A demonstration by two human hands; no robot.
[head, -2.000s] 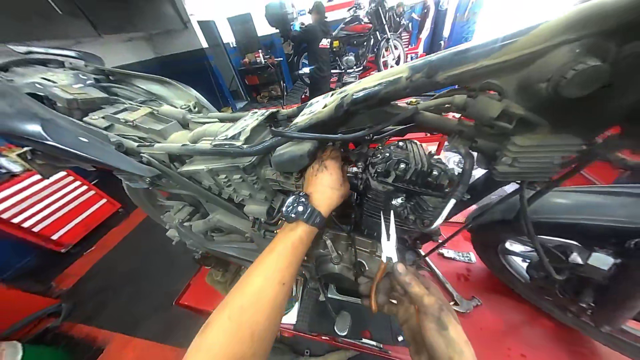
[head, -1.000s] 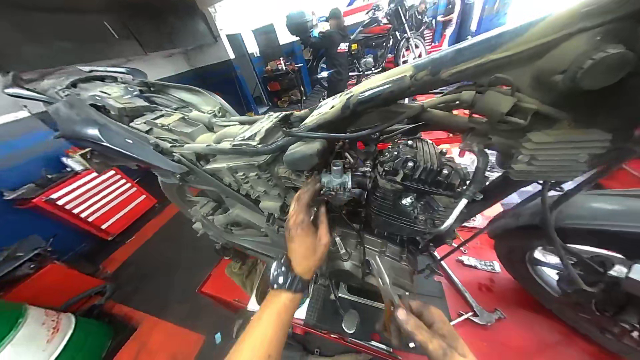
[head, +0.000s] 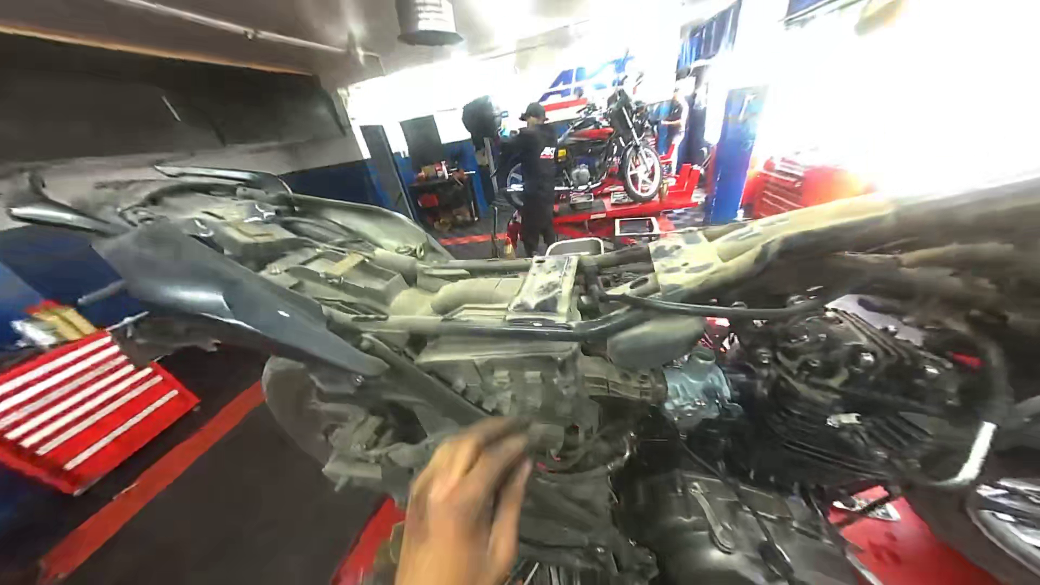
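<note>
A partly stripped motorcycle stands side-on in front of me, its frame point(head: 561, 325) running across the view. My left hand point(head: 467, 496) is raised at the lower middle, blurred, fingers curled near the dark side of the bike; I see nothing in it, and whether it touches the bike is unclear. Up and to its right are the silvery carburetor point(head: 699, 386) and the finned engine cylinder point(head: 845, 382). Below them lies the engine crankcase cover point(head: 715, 520). My right hand is out of view, and no pliers show.
A red tool chest point(head: 89, 406) stands at the left. Behind the bike, a person point(head: 536, 175) in dark clothes stands by another motorcycle point(head: 601, 146) on a red lift point(head: 609, 210). A red lift platform point(head: 910, 536) shows under the bike, with part of a wheel point(head: 1011, 512) at the right.
My left hand has come away from the carburetor area, toward the left. My right hand, earlier holding needle-nose pliers, has left the view. The view has swung left and up.
</note>
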